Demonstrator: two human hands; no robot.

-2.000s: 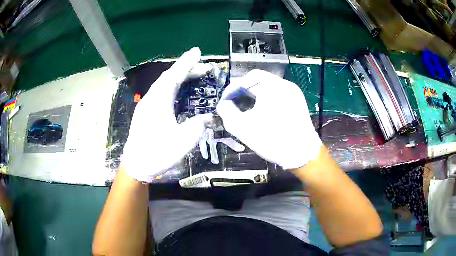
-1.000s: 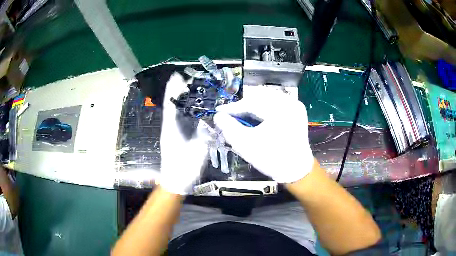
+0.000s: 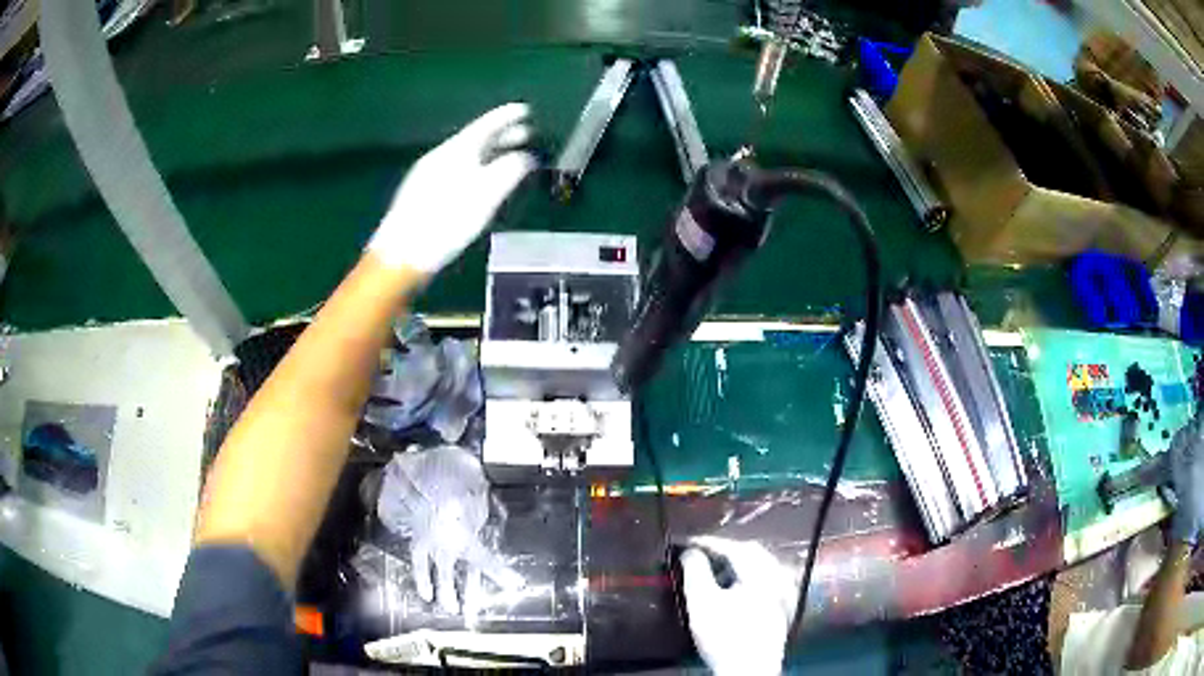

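My left hand [image 3: 456, 192], white-gloved, reaches over the green belt beyond the feeder. Its fingers and thumb are apart, and I see nothing held in it. Two silver-black profile units [image 3: 597, 126] lie angled on the belt to its right, not touching it. My right hand [image 3: 742, 610], white-gloved, is low at the near bench edge with curled fingers; a dark spot shows between them, and I cannot tell if it holds anything. The black electric screwdriver [image 3: 693, 264] hangs tilted just right of the grey screw feeder [image 3: 561, 310], its cable looping down to the right.
Spare gloves [image 3: 442, 515] lie left of the feeder, with a white-and-black strip [image 3: 475, 650] at the near edge. Waiting units [image 3: 940, 409] lie at right. A cardboard box [image 3: 1017, 159] stands far right. A neighbour's gloved hand [image 3: 1186, 482] is at the turquoise mat [image 3: 1076, 508].
My hands have parted: the left went forward over the belt, the right down to the near edge. The dark unit end and blue wire no longer show between them. The view has shifted, showing the screwdriver.
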